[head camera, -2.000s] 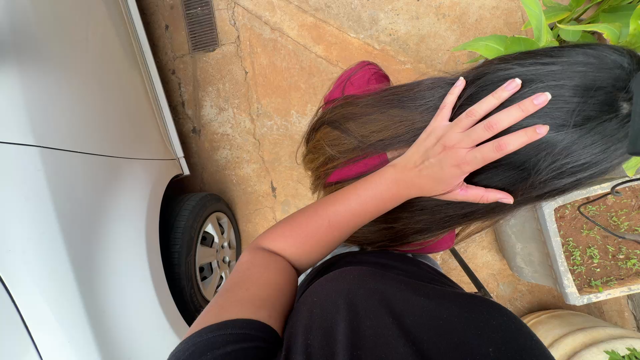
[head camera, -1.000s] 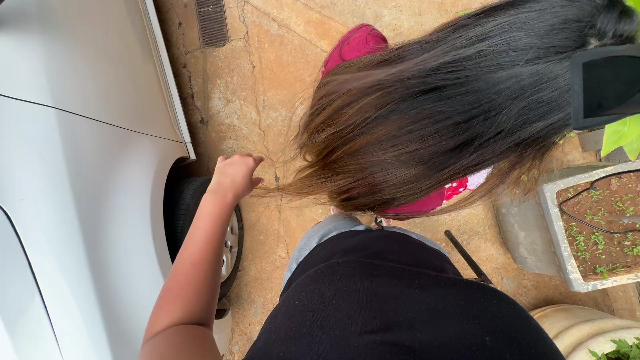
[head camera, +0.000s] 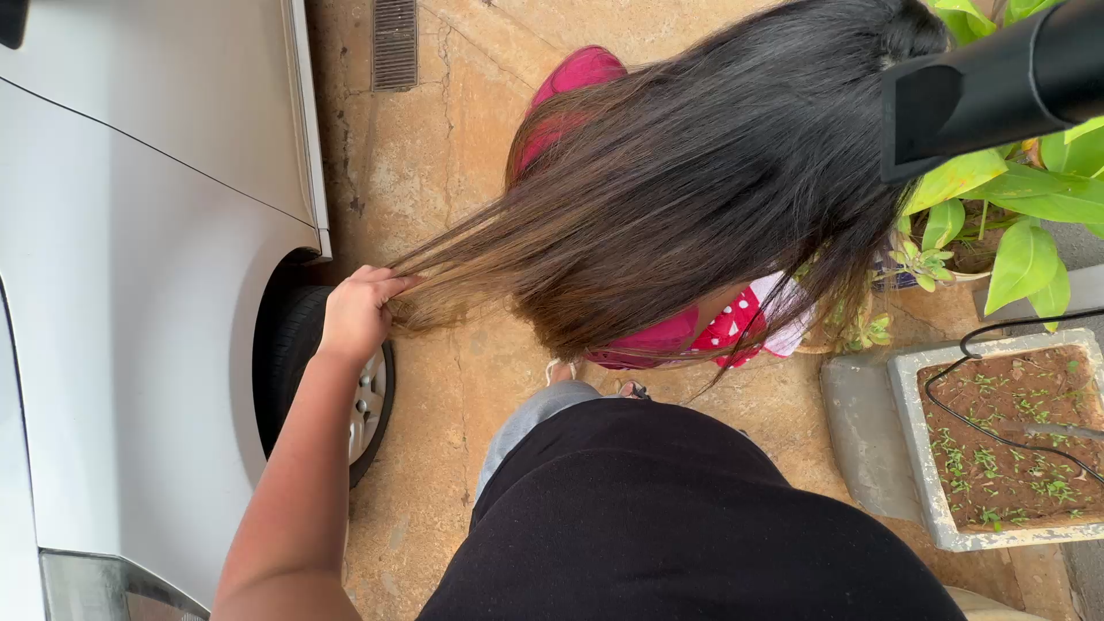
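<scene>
My left hand (head camera: 360, 312) pinches the brown ends of a seated person's long dark hair (head camera: 690, 172) and draws a section out toward the car. The rest of the hair hangs spread over the person's pink top (head camera: 578, 73). At the upper right, the black nozzle of a hair dryer (head camera: 966, 103) points at the hair close to the head. My right hand is not in view, and what holds the dryer cannot be seen. A red cloth with white dots (head camera: 733, 328) shows under the hair.
A white car (head camera: 155, 216) with its front wheel (head camera: 371, 405) stands at the left, close to my left hand. At the right are a concrete planter (head camera: 914, 448) with a black cable (head camera: 975, 414) across it and leafy plants (head camera: 1026, 185). A drain grate (head camera: 395, 43) lies in the paved floor.
My left hand, spread on the hair two seconds ago, has moved to the left and now holds the hair's ends. The dryer nozzle has come further into view at the right.
</scene>
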